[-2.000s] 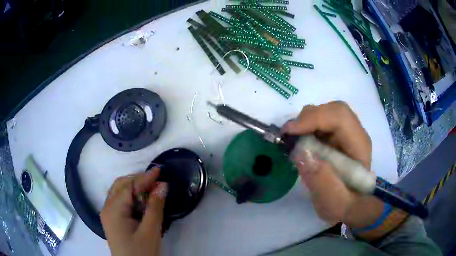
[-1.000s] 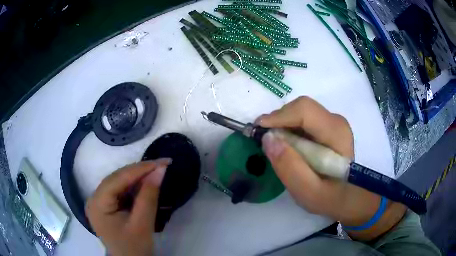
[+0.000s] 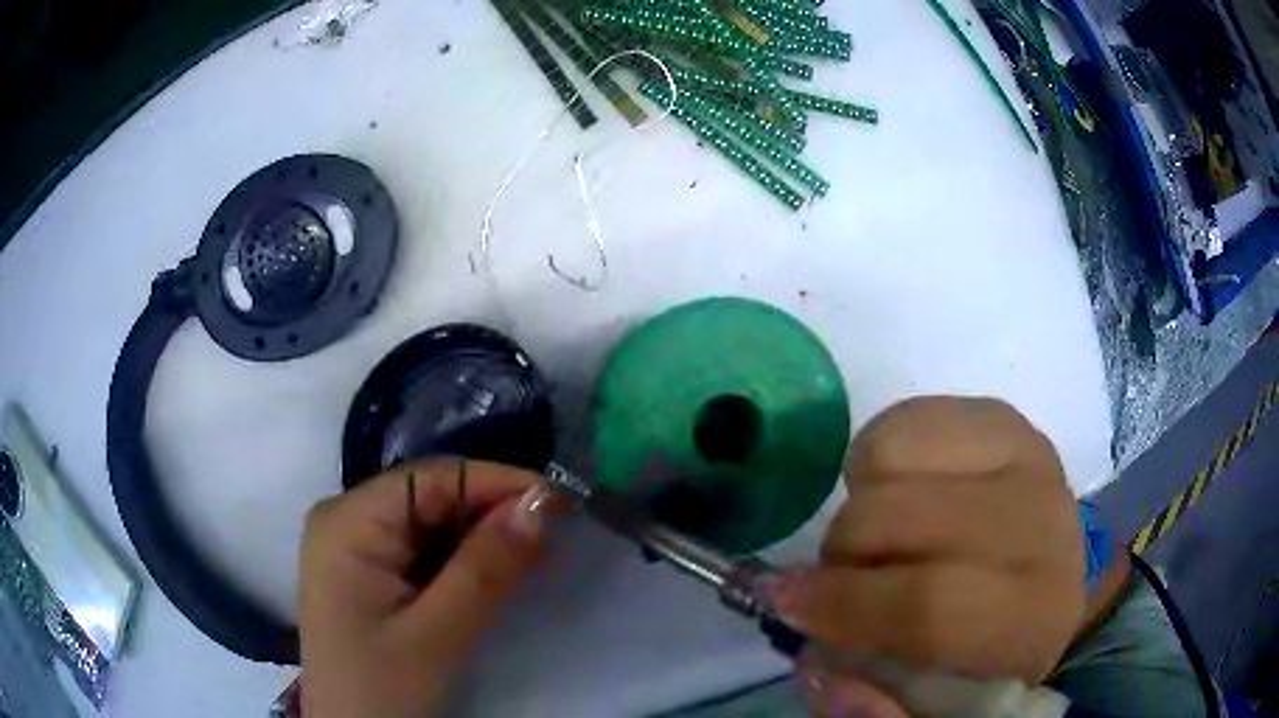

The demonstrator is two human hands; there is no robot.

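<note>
My right hand grips the soldering iron, whose metal barrel points left to my left fingertips. My left hand is closed, with the two thin dark points of the tweezers sticking up between its fingers. Its thumb and finger are pinched beside the iron's tip; any small part there is too small to tell. The open black ear cup lies just beyond my left hand, partly covered by it. The green round disc lies right of it; the iron and a dark lump overlap its near edge.
The other ear cup lies driver side up at the left, joined to the headband. Loose solder wire curls towards the green PCB strips at the far side. A phone lies at the left edge, a blue tray at the right.
The soldering iron has come down and left, so its tip meets my left fingertips. My left hand has moved right, off much of the ear cup. The view has shifted, so the table things appear higher.
</note>
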